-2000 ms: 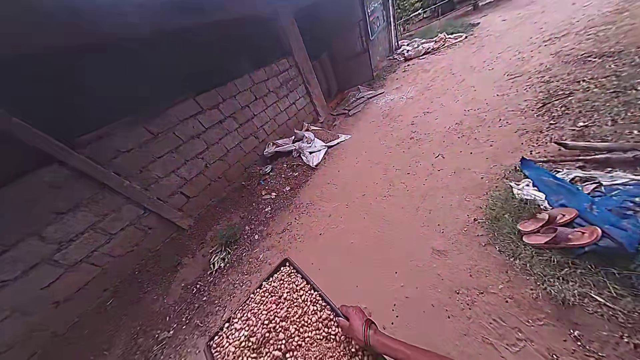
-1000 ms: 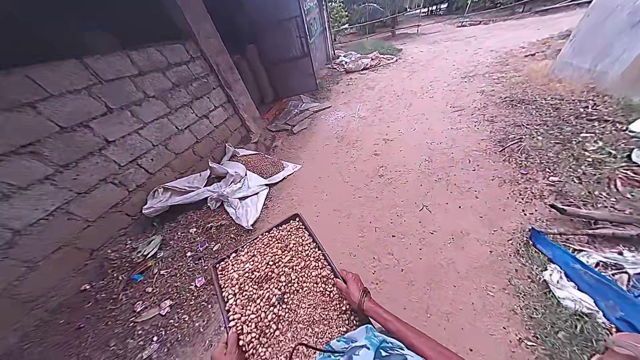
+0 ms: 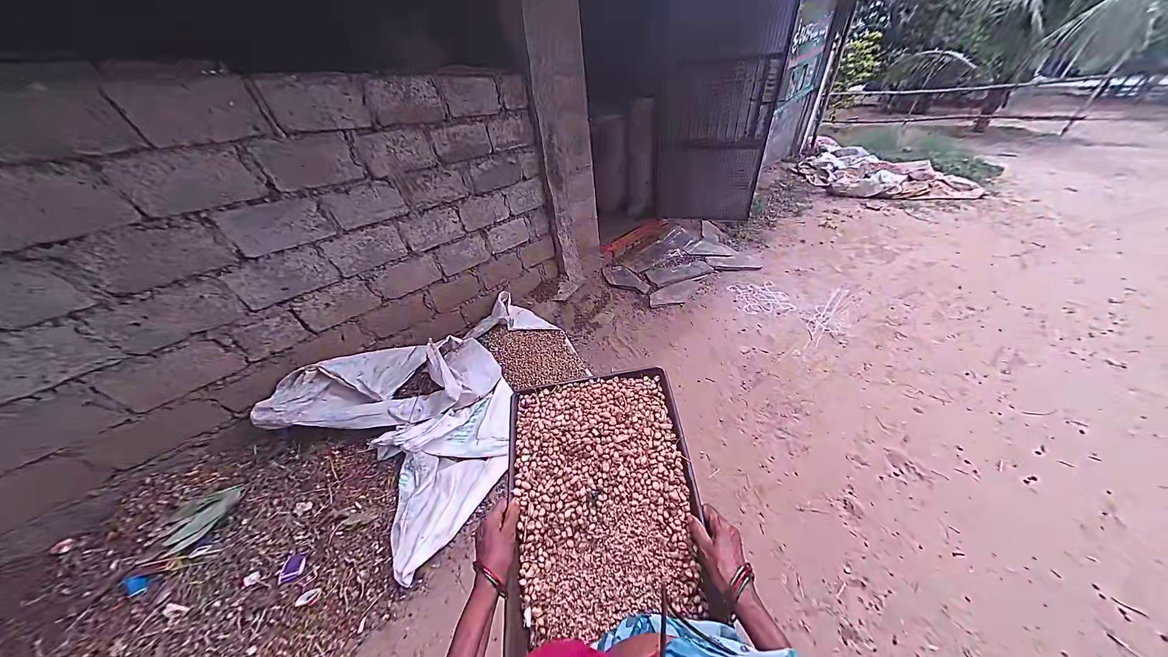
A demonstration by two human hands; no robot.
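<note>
A dark rectangular tray point(image 3: 678, 422) full of small, pale brown nuts or seeds point(image 3: 602, 465) is held out in front of me, low in the view. My left hand point(image 3: 498, 538) grips its left side, and my right hand point(image 3: 718, 546) grips its right side. Coarser pieces fill the tray's far part, and finer ones lie nearer my body. Just beyond the tray, a white woven sack point(image 3: 456, 465) lies spread on the ground, with a heap of small brown grains or nuts point(image 3: 531, 358) on it.
A block wall point(image 3: 292, 228) runs along the left to a post point(image 3: 561, 137) and a metal gate point(image 3: 712, 119). Flat stone slabs point(image 3: 675, 269) lie by the doorway. Litter point(image 3: 292, 568) covers the ground at lower left. Crumpled sheets point(image 3: 885, 173) lie farther along the dirt path point(image 3: 958, 411).
The view has swung left and come nearer the sack. My left hand, out of sight two seconds ago, now shows on the tray's left side. The blue sheet has left the view.
</note>
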